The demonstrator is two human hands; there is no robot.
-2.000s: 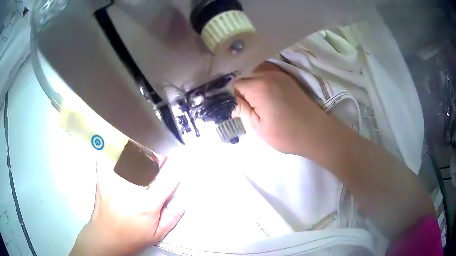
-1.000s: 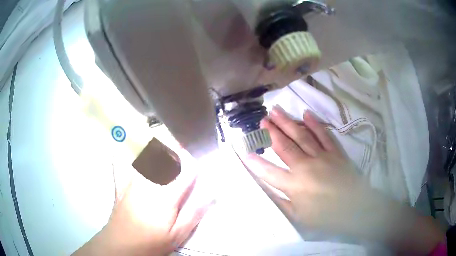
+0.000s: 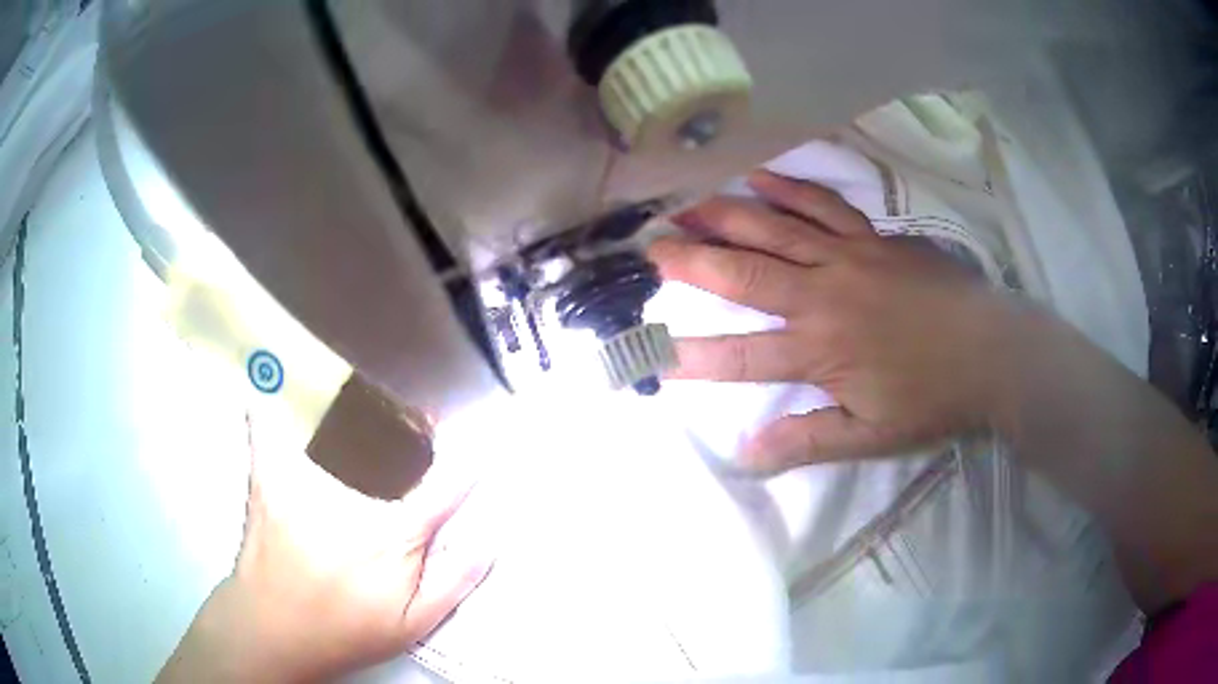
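A white garment [image 3: 721, 561] with thin dark stitch lines lies under the sewing machine head [image 3: 267, 174]. Glare hides the needle area and the cloth beneath it. My left hand [image 3: 334, 568] lies flat on the cloth at the lower left, partly behind the lamp's brown tip, fingers lost in glare. My right hand [image 3: 855, 327] lies on the cloth right of the small tension dial [image 3: 639, 356], palm down with its fingers spread; some fingertips are behind the dial and machine head.
The cream lamp [image 3: 254, 354] with a blue ring mark and brown tip hangs over my left hand. A larger cream ribbed knob [image 3: 679, 83] is higher on the head. The white table [image 3: 94, 441] has a dark line at left. Bunched stitched cloth lies at right.
My right hand, closed near the dial two seconds ago, has opened and spread over the cloth. The camera view has shifted back and forth. My left hand stays beside the lamp.
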